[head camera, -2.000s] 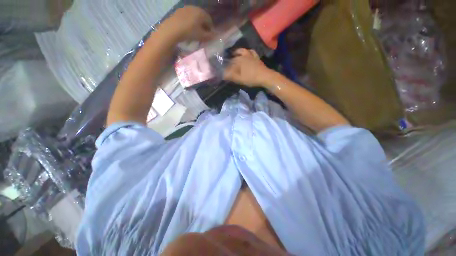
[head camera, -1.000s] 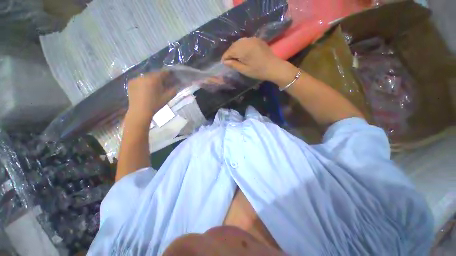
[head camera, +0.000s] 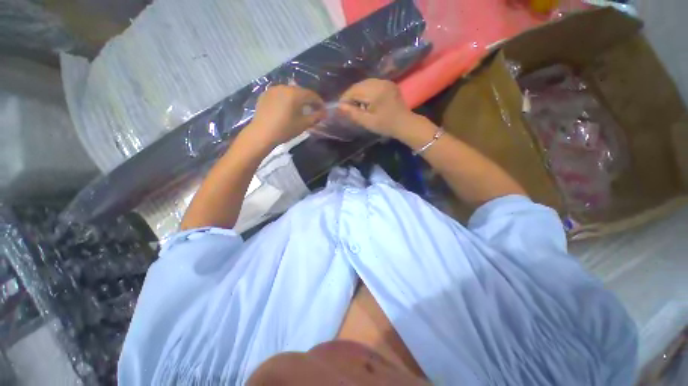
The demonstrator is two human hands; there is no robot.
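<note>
A long black unit in shiny clear film lies diagonally across the bench in front of me. My left hand and my right hand are close together over its near edge. Both hands pinch a clear poly bag between the fingertips. The bag hangs just below the fingers, and its contents are unclear. White papers lie near my left forearm, which partly hides them.
White ribbed foam padding lies beyond the unit. A red sheet is at the top. An open brown carton with pink-printed bags stands at the right. Film-wrapped black bars are piled at the left.
My left hand has moved right and up towards my right hand, so the bag is bunched between them. The open carton came into fuller view as the camera shifted.
</note>
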